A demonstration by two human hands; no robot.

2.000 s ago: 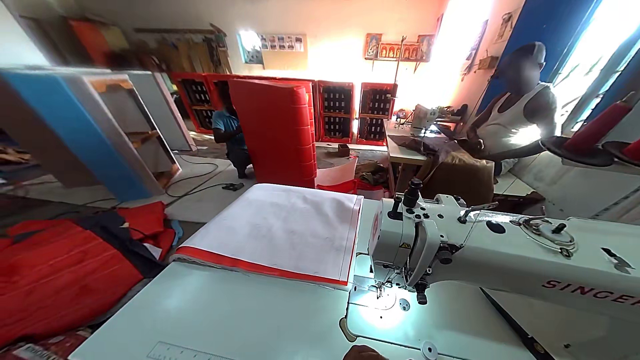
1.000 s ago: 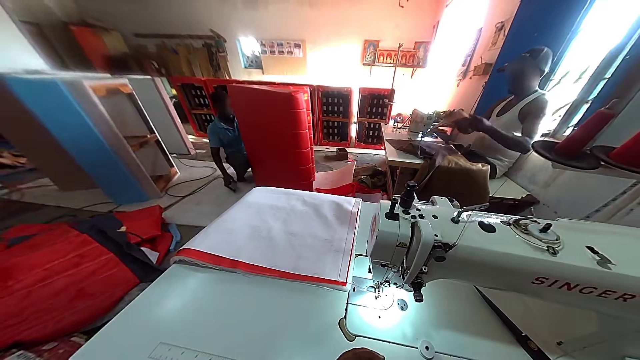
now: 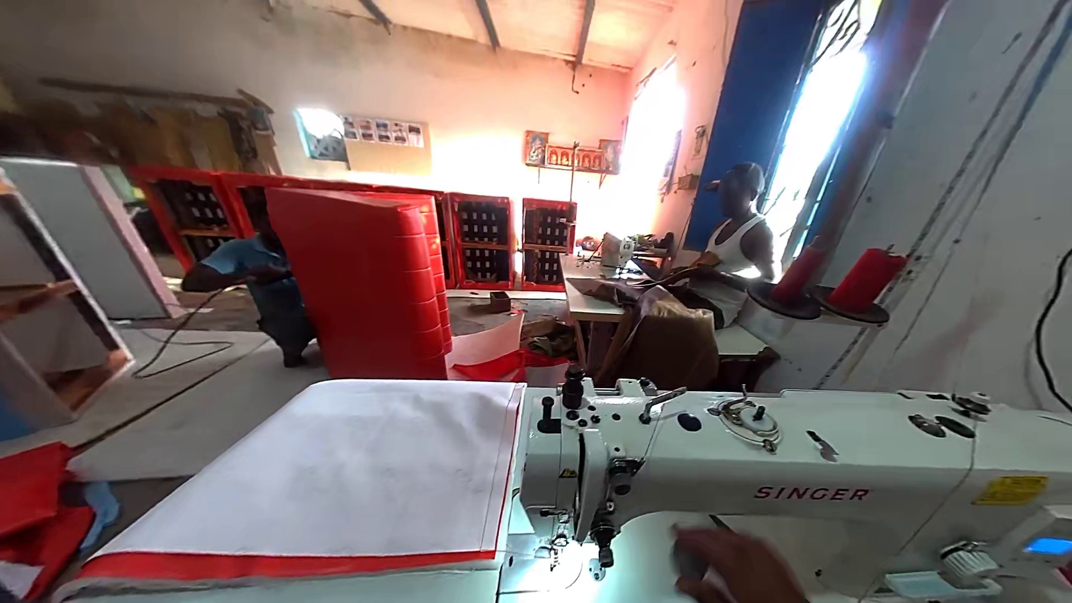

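My right hand [image 3: 741, 565] is blurred by motion, low in the view, beneath the arm of the white Singer sewing machine [image 3: 804, 452]. It reaches over the machine bed beside a dark pointed blade [image 3: 718, 523]; what it holds, if anything, is unclear. My left hand is out of view. Left of the lit needle and presser foot [image 3: 557, 548] lies a white fabric panel [image 3: 360, 469] with a red edge along its front and a stitched line near its right side.
Two red thread cones [image 3: 867, 283] stand behind the machine. A tall red padded piece [image 3: 360, 285] stands beyond the table, with a crouching person [image 3: 272, 289] beside it. Another person [image 3: 741, 243] sits at a second sewing machine [image 3: 618, 249]. Red fabric [image 3: 38, 494] lies at left.
The view has swung to the right. A hand that barely showed at the bottom edge now shows more fully under the machine arm, over the dark blade. The crouching person has leaned toward the red piece.
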